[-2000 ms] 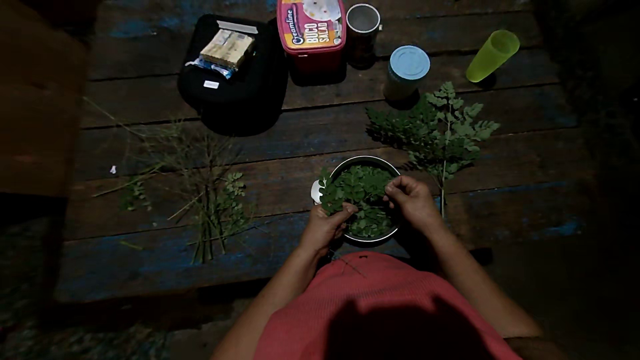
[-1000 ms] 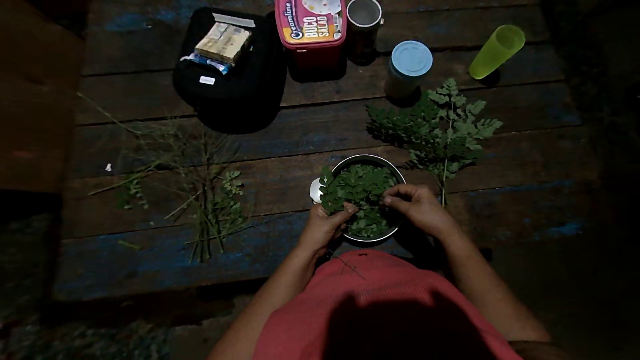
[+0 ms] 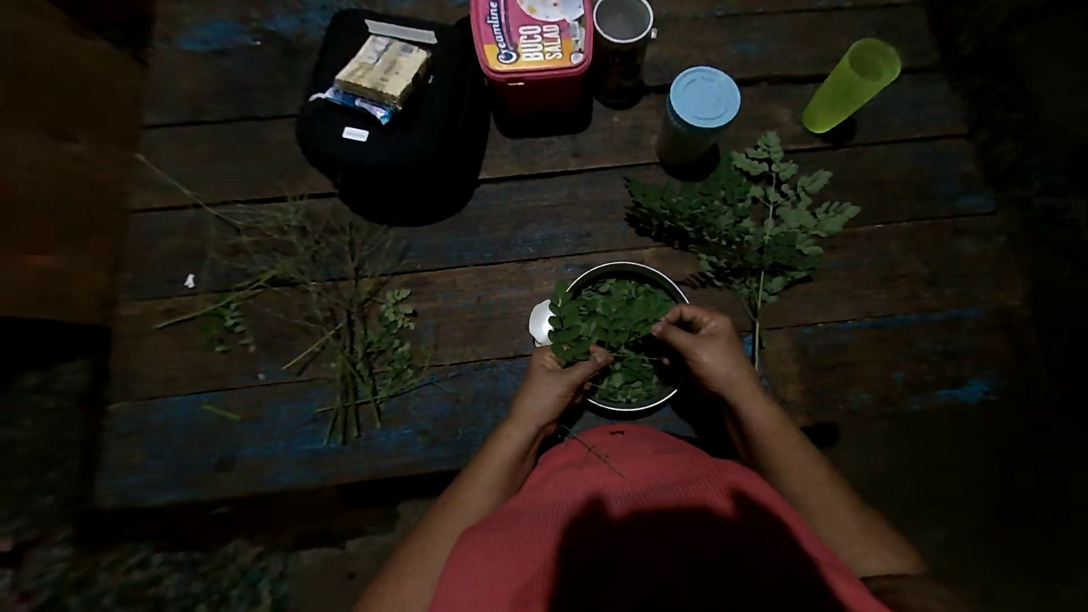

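A round pot (image 3: 639,406) with a pale rim holds loose green leaves (image 3: 629,387). Over its left side, my left hand (image 3: 557,380) pinches a leafy moringa sprig (image 3: 571,327) between thumb and fingers; a thin stem hangs below that hand. At the pot's right rim, the thumb and fingertips of my right hand (image 3: 701,340) are closed together at the leaves; whether a leaf is between them is too small to tell. Leafy moringa branches (image 3: 769,225) lie right of the pot. Mostly stripped stems (image 3: 344,314) are piled to the left, a few leaves still on them.
On the plank table (image 3: 510,208), a black case (image 3: 399,161) with a small packet (image 3: 384,70) on top stands at the back left. Beside it are a red ice cream tub (image 3: 540,89), a dark mug (image 3: 620,59), a blue-lidded container (image 3: 699,110) and a green tumbler (image 3: 850,85).
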